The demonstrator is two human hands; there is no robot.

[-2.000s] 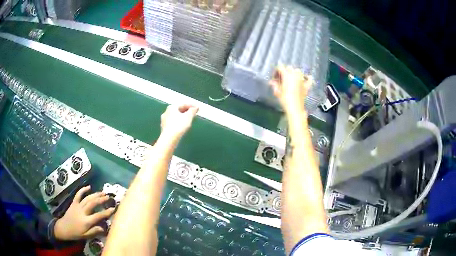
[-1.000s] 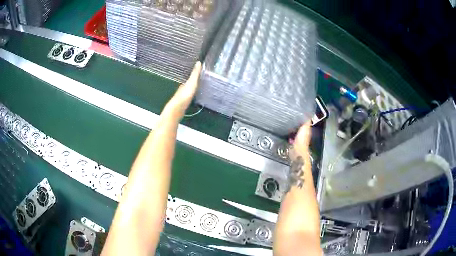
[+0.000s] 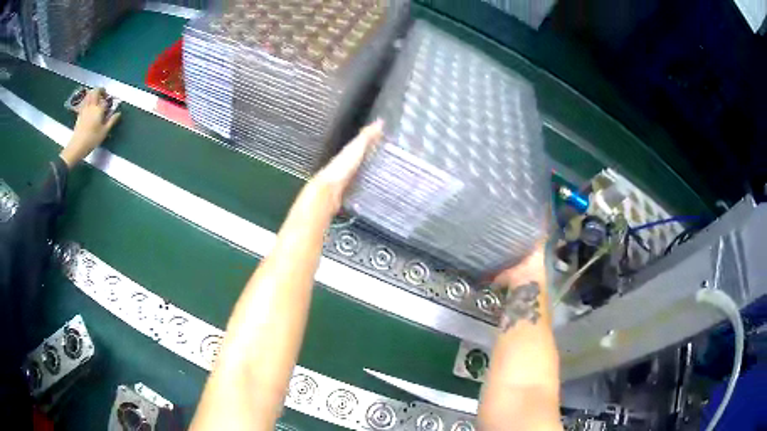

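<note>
A tall stack of clear, whitish blister trays (image 3: 458, 160) is held between my two hands, slightly tilted. My left hand (image 3: 346, 164) lies flat against its left side. My right hand (image 3: 526, 268) is at its lower right corner, with the fingers partly hidden under or behind the stack. The trays' top shows rows of round pockets. Silver concentric-ring plates (image 3: 399, 265) lie in a row just below the stack, on the far side of the pale rail.
A stack of filled trays (image 3: 261, 93) with coppery parts stands left of mine, beside a red bin (image 3: 168, 74). Another person's hand (image 3: 94, 122) touches a frame at far left. More ring plates (image 3: 341, 402) line the near side. Machinery with a hose (image 3: 723, 307) is at right.
My hands have gone from empty to holding the clear tray stack, which has shifted and uncovered more ring plates. Another person's arm has reached in at the left.
</note>
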